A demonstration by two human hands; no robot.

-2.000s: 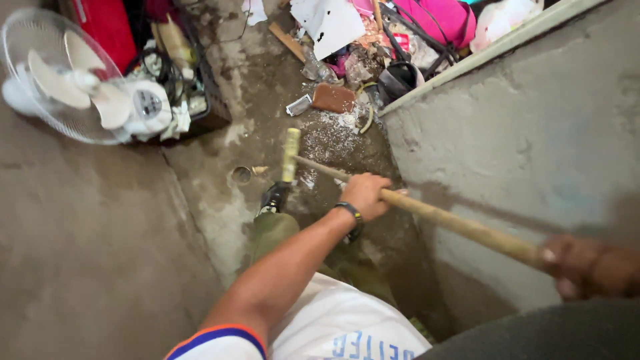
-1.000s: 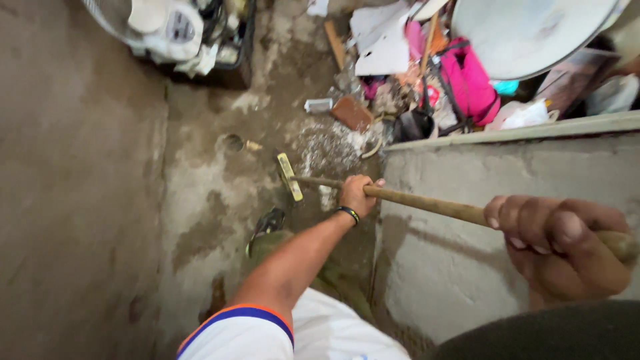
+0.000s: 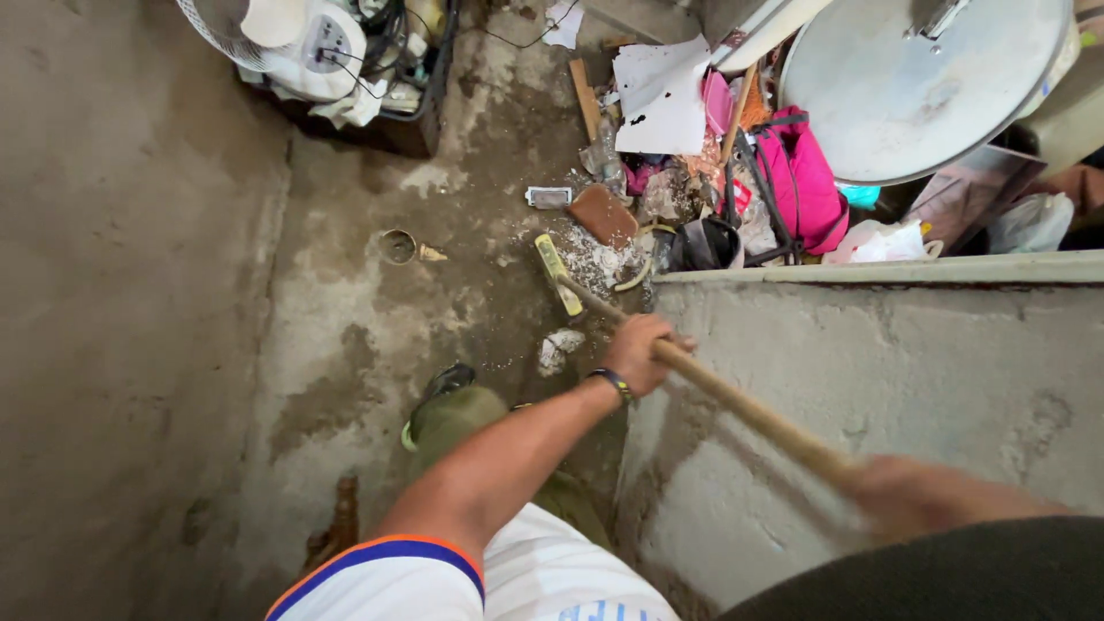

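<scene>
A wooden pole [image 3: 752, 409] runs from the lower right down to a narrow yellowish broom head [image 3: 559, 274] on the wet floor. My left hand [image 3: 640, 354], with a dark band at its wrist, grips the pole partway along. Higher on the pole, my right hand [image 3: 897, 492] is blurred but wrapped around it. White granules [image 3: 604, 257] lie scattered beside the broom head, close to a brown flat object [image 3: 603, 215] and a small metal-framed piece [image 3: 549, 197]. A crumpled whitish scrap [image 3: 560, 350] rests on the floor between the broom head and my feet.
A low concrete wall [image 3: 862, 371] rises at the right; behind its ledge lie a pink bag [image 3: 798, 181] and a large round lid [image 3: 923, 86]. White board [image 3: 662, 97] tops mixed litter. A fan [image 3: 302, 43] sits over a dark crate [image 3: 414, 129] at upper left. The floor has a round hole [image 3: 398, 247].
The broom head has moved toward the litter and granules, both hands staying on the pole. The crumpled scrap now shows more fully below it. The view has shifted.
</scene>
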